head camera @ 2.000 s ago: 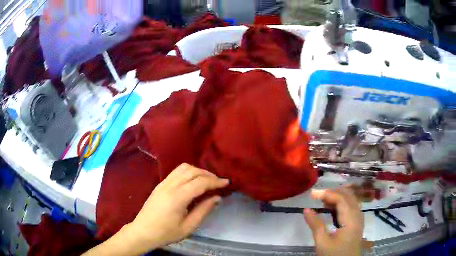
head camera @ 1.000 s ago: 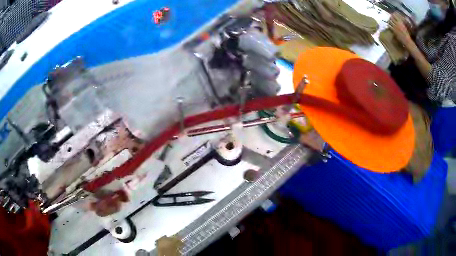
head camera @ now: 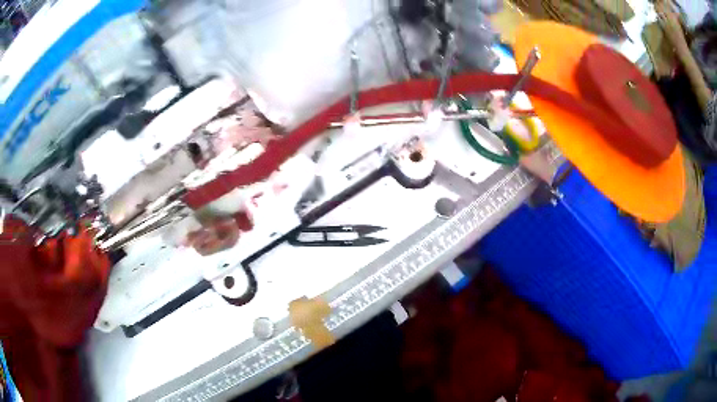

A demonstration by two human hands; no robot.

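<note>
A dark red garment [head camera: 51,306] lies at the left edge, against the needle area of the white machine with blue band [head camera: 35,98]. A red binding tape [head camera: 314,126] runs from the tape roll [head camera: 629,106] on an orange plate [head camera: 656,200] through metal guide pins to the folder [head camera: 145,224] by the needles. Black thread snips [head camera: 342,235] lie on the white table. Neither my left hand nor my right hand is in view.
A ruler strip [head camera: 393,279] runs along the table's front edge, with a tan tape patch on it. A blue crate [head camera: 582,275] stands below at right, beside dark red cloth [head camera: 472,338]. Green and yellow rings lie by the guide pins. Part of a person shows at top right.
The view has swung right from the garment and both hands to the tape roll; both hands have left the picture. Over the last second, machine and roll have shifted right and up in view.
</note>
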